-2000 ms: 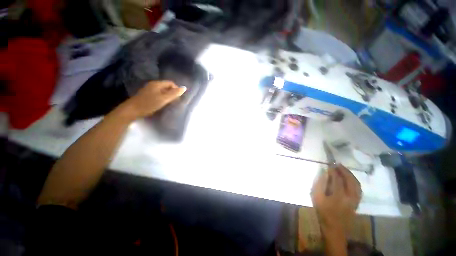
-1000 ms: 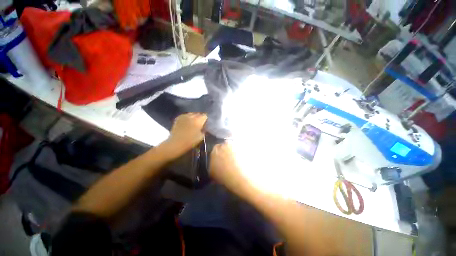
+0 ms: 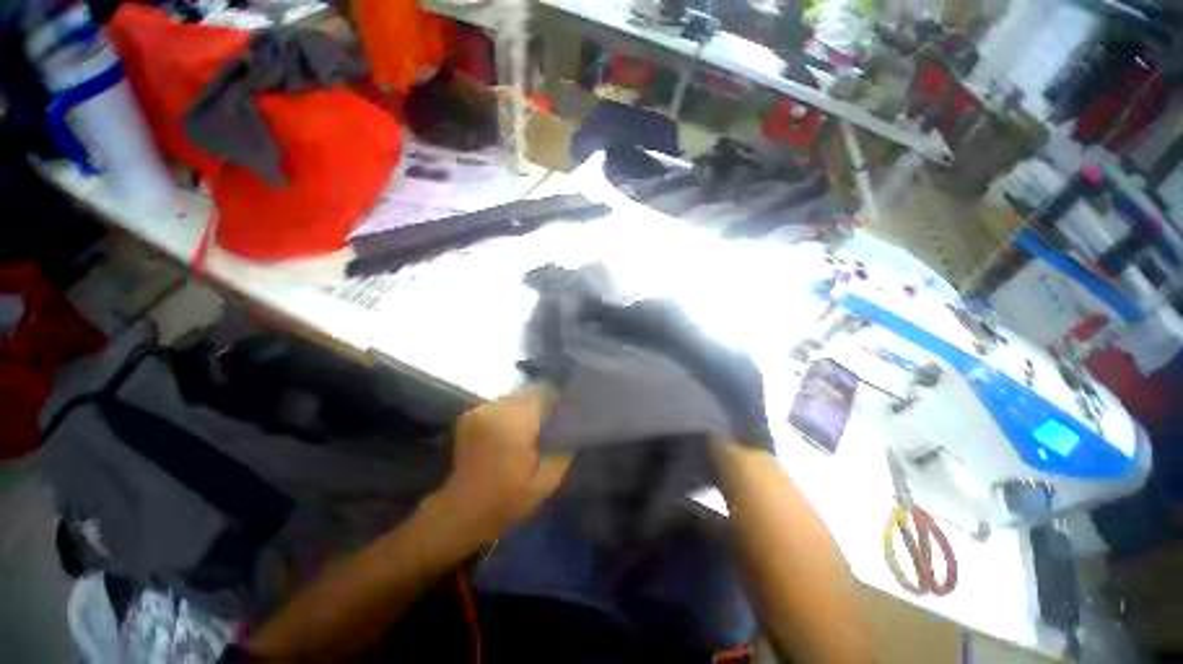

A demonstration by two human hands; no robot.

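A grey and black garment piece (image 3: 642,383) hangs between my hands over the table's near edge, blurred by motion. My left hand (image 3: 503,454) grips its lower left side. My right hand (image 3: 742,474) is at its right side, with the fingers hidden by the cloth. The white sewing machine (image 3: 954,409) with a blue stripe stands to the right; its needle area is lost in glare.
Scissors (image 3: 920,550) and a smartphone (image 3: 824,403) lie near the machine. A black strip (image 3: 474,231), papers (image 3: 435,182) and red-orange cloth (image 3: 305,169) lie at left. Dark cloth (image 3: 740,186) lies behind. More grey and black cloth (image 3: 169,474) is at lower left.
The garment piece has been drawn toward me and spread between my hands. My right hand has moved right, away from my left. The view has shifted slightly. The scissors, held two seconds ago, lie on the table.
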